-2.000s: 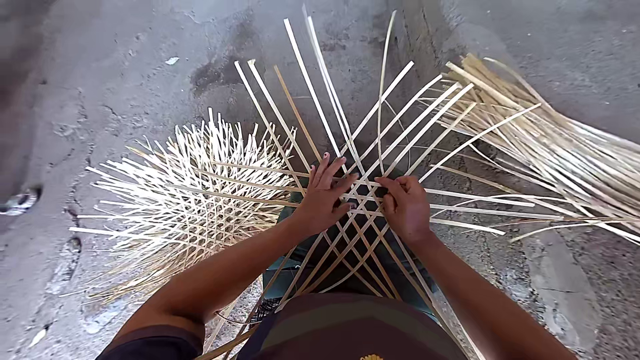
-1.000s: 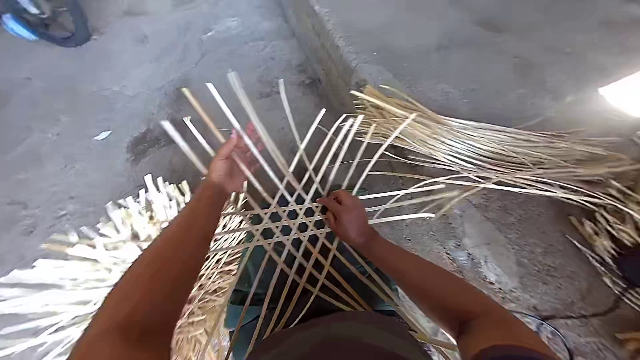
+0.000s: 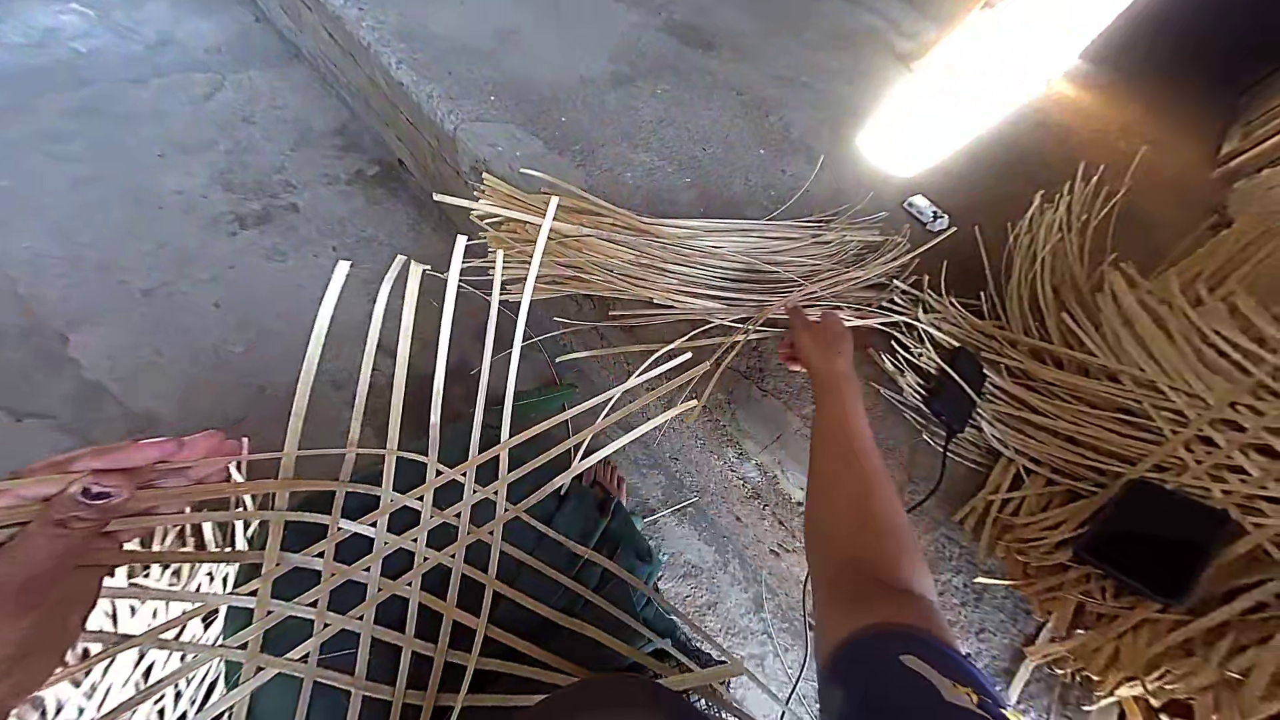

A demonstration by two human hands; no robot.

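An open-weave panel of flat pale strips, bamboo or cane (image 3: 425, 525), lies across the person's lap over dark green cloth. At the left edge, my left hand (image 3: 110, 480) holds several strip ends of this panel, its fingers stretched along them. My right hand (image 3: 820, 342) reaches out to the loose bundle of thin strips (image 3: 690, 255) on the floor, its fingers at the bundle's lower right edge. Thin strips pass by its fingertips; whether it grips any cannot be told.
Woven pieces with fringed ends (image 3: 1120, 370) are piled at the right, with a black flat device (image 3: 1155, 540) and a small black cabled box (image 3: 957, 390) on them. A small packet (image 3: 926, 212) lies beyond the bundle. A concrete ledge (image 3: 370, 90) runs behind. More woven work (image 3: 150, 620) is at lower left.
My right hand has left the panel and moved out to the loose bundle. My left hand, raised among the upper strip ends before, is now at the panel's left side. The view has swung right.
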